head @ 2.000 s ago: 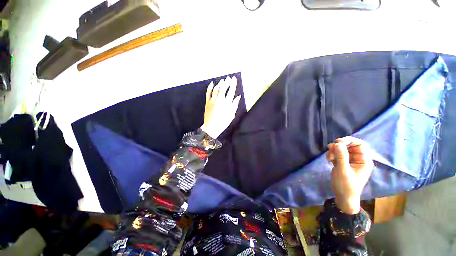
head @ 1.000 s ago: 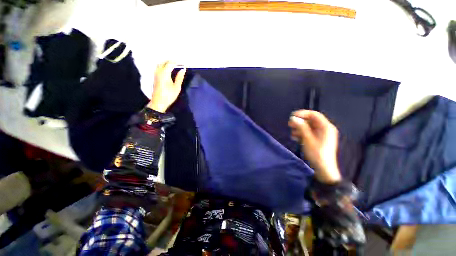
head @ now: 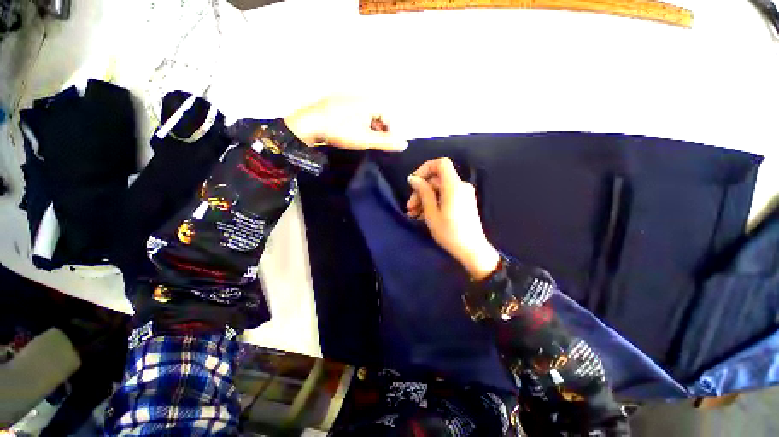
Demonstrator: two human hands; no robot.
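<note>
The dark navy garment shell fabric (head: 547, 196) lies flat on the white table and hangs over its near edge. A brighter blue lining (head: 418, 282) is folded over it as a triangle. My left hand (head: 348, 124) lies at the far left edge of the shell, fingers pointing right and touching the cloth. My right hand (head: 442, 203) is over the lining's upper corner, thumb and fingertips pinched together. A needle or thread between them is too small to see.
A wooden ruler (head: 530, 8) lies at the far side of the white table (head: 512, 77). Other dark garment pieces (head: 81, 171) with white ties lie at the left. Part of a black tool shows at the top right corner.
The view has shifted left along the garment. My left hand has moved from the middle of the shell to its left corner, then rightward along the far edge. My right hand has come close to it.
</note>
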